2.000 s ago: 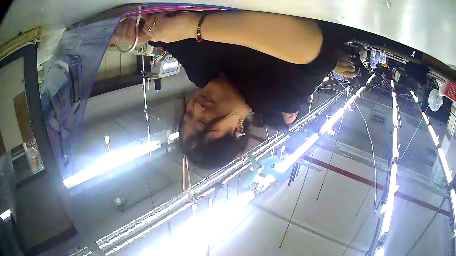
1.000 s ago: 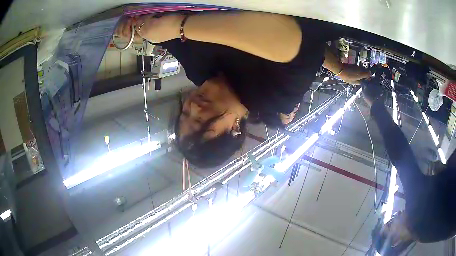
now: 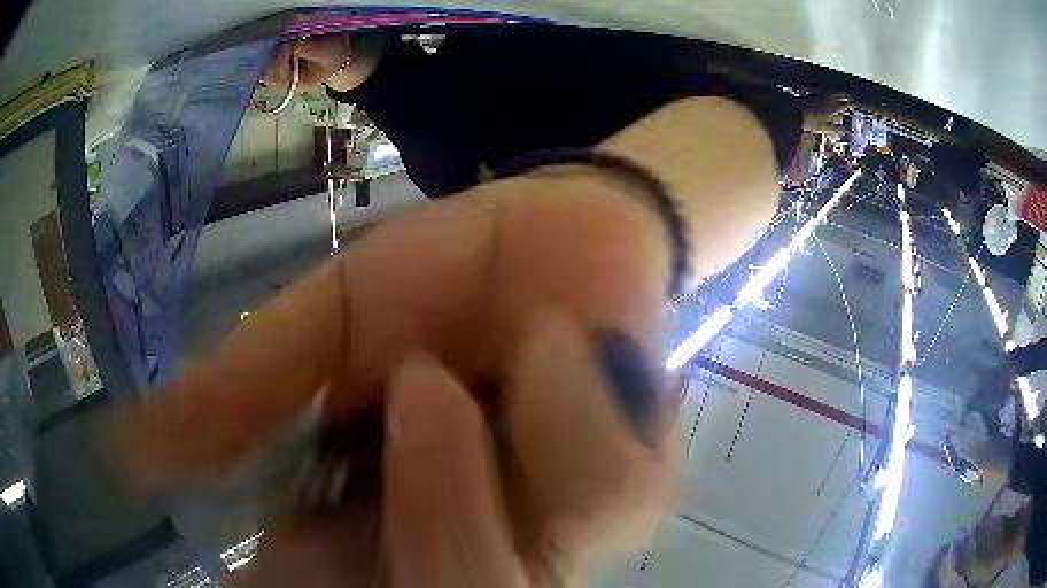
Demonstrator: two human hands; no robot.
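The view is upside down. My right hand [image 3: 494, 333] is very large, close to the lens and blurred. Its fingers are curled around a small dark tool [image 3: 333, 459] with a pale glint, mostly hidden. A dark beaded bracelet is on its wrist. My left hand [image 3: 316, 63] is small at the upper left, partly hidden by the template's edge. A thin white loop [image 3: 287, 94], perhaps tape, hangs at its fingers. The clear bluish template [image 3: 189, 149] hangs at the left. Pink strips [image 3: 402, 20] run along its edge.
A pale table surface [image 3: 735, 32] spans the top edge. Black clothing is behind my right hand. A sewing machine [image 3: 373, 155] is partly visible behind. Long ceiling lights cross the right side. Part of another person [image 3: 999, 505] is at the lower right.
My right hand has moved away from my left hand and toward the lens, now covering the face seen earlier. The dark-sleeved figure at the right has moved toward the lower right edge.
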